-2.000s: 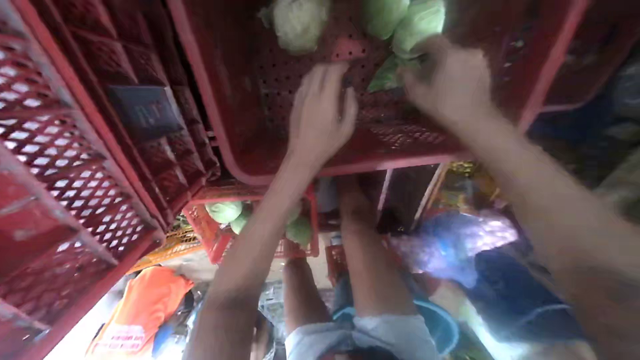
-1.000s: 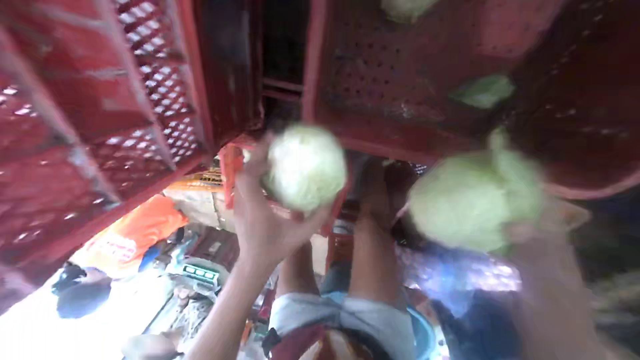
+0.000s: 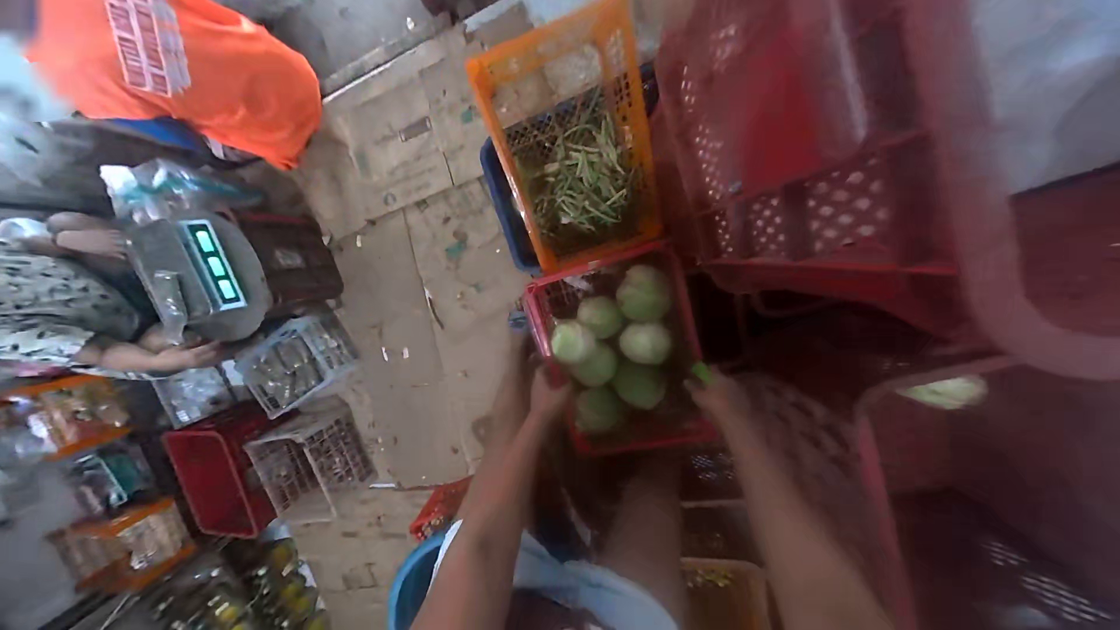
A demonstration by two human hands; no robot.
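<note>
Several pale green cabbages (image 3: 646,343) lie together in a red plastic crate (image 3: 641,444) at the middle of the head view. My left hand (image 3: 544,394) is at the crate's left side, its fingers by the rim. On the opposite side my right hand (image 3: 713,394) is at the rim, with a small bright green piece by its fingertips. Whether either hand grips the crate is blurred. Beyond the cabbages stands an orange crate (image 3: 549,254) with green bean pods (image 3: 584,179) in it. A loose pale leaf (image 3: 949,392) lies in the large red crate (image 3: 875,490) at the right.
Tall red crates (image 3: 831,271) crowd the right side. Flattened cardboard (image 3: 394,289) covers the floor at the left. Past it are a digital scale (image 3: 197,276), white crates (image 3: 306,464), a person in patterned clothing (image 3: 52,297) and a person in an orange shirt (image 3: 210,70). A blue tub (image 3: 411,577) is below.
Both hands held a cabbage one second ago; now they are at the sides of the smaller red crate, and no cabbage shows in them. The view has swung strongly left.
</note>
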